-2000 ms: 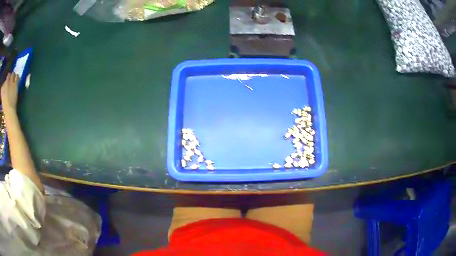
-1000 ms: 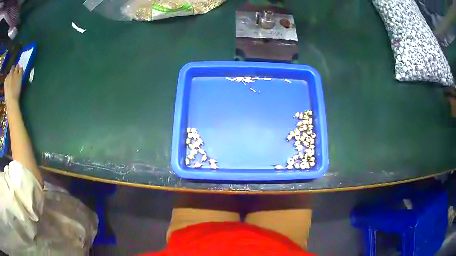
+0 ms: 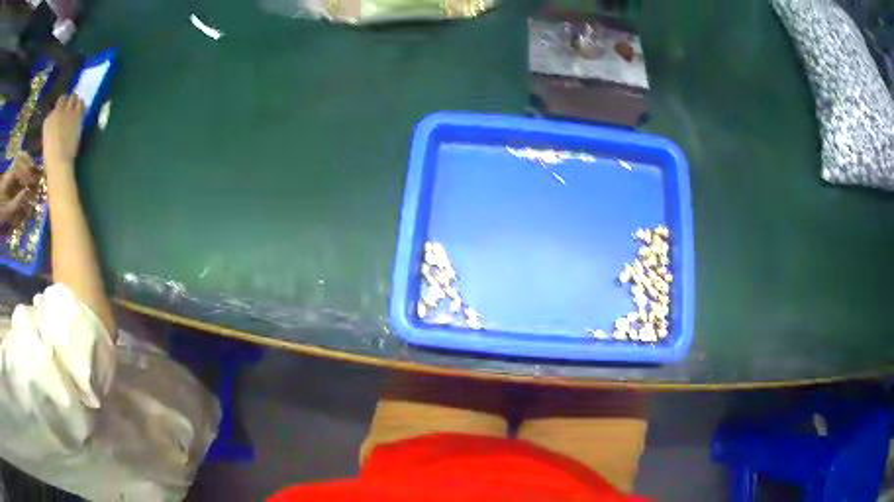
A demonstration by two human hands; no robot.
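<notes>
Neither of my hands is in the picture. A shallow blue tray [image 3: 544, 348] lies in front of me near the bench's front edge. Small brass-coloured metal parts [image 3: 649, 289] are heaped in its near right corner. A looser group of paler metal parts [image 3: 439, 289] lies in its near left corner. Thin white-silver slivers [image 3: 549, 156] lie along its far edge. The grey metal press fixture [image 3: 586, 54] with a round stub and a dark hole stands just beyond the tray.
A plump speckled bag [image 3: 851, 118] lies at the right. A clear bag of parts [image 3: 407, 10] is cut off at the top. At the left a person's arm [image 3: 74, 211] reaches over blue stock trays [image 3: 95, 83]. A blue stool [image 3: 799, 446] stands below right.
The whole view has shifted, so the tray, fixture and bags appear further right. More of the person at the left shows, including a second hand. The tray's contents look unchanged.
</notes>
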